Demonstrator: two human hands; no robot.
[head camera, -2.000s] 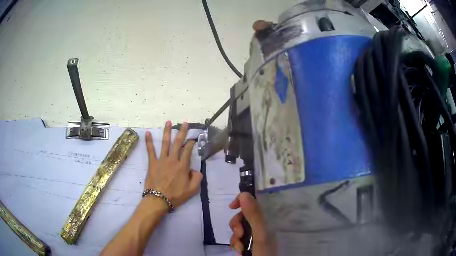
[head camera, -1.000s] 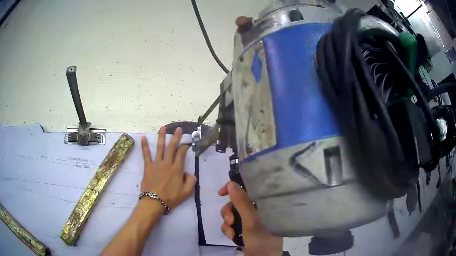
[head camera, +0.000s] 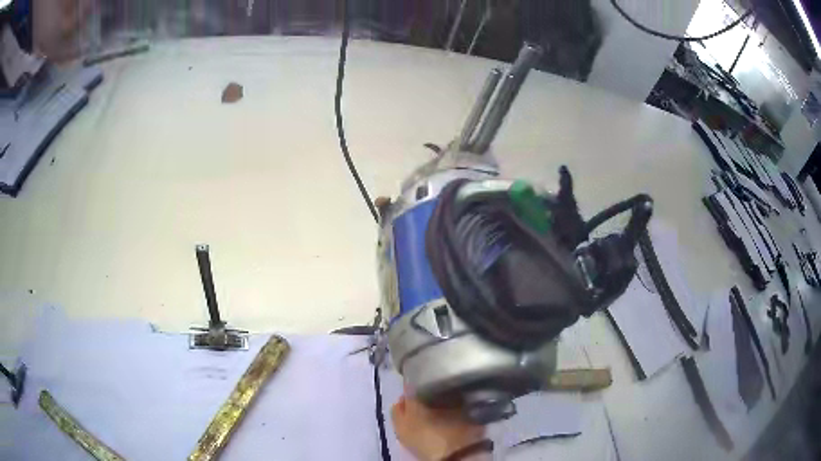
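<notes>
The straight knife cutting machine (head camera: 416, 270), with blue and silver motor and bunched black cable, stands at the edge of the white-lilac paper marker (head camera: 324, 396). My right hand (head camera: 441, 432) is at the machine's near side, partly hidden by the motor and cut off by the lower edge; its fingers are around the handle side, the handle itself hidden. My left hand is not in view. A dark cut line (head camera: 382, 414) runs from the machine's front towards me. A brassy weight (head camera: 239, 401) lies on the paper, beside a cloth clamp (head camera: 218, 338) on the lay edge.
A second brassy weight (head camera: 76, 428) and another clamp (head camera: 15, 383) are at far left. A yellowish bar (head camera: 581, 378) lies right of the motor. Cut bundles lie at upper left (head camera: 40, 131) and right (head camera: 743, 230). A black power cable (head camera: 342, 117) crosses the cream-white table.
The view has lifted and widened, showing more table. My left hand, flat on the paper before, has left the picture. The motor appears smaller and lower, with my right hand still beside it.
</notes>
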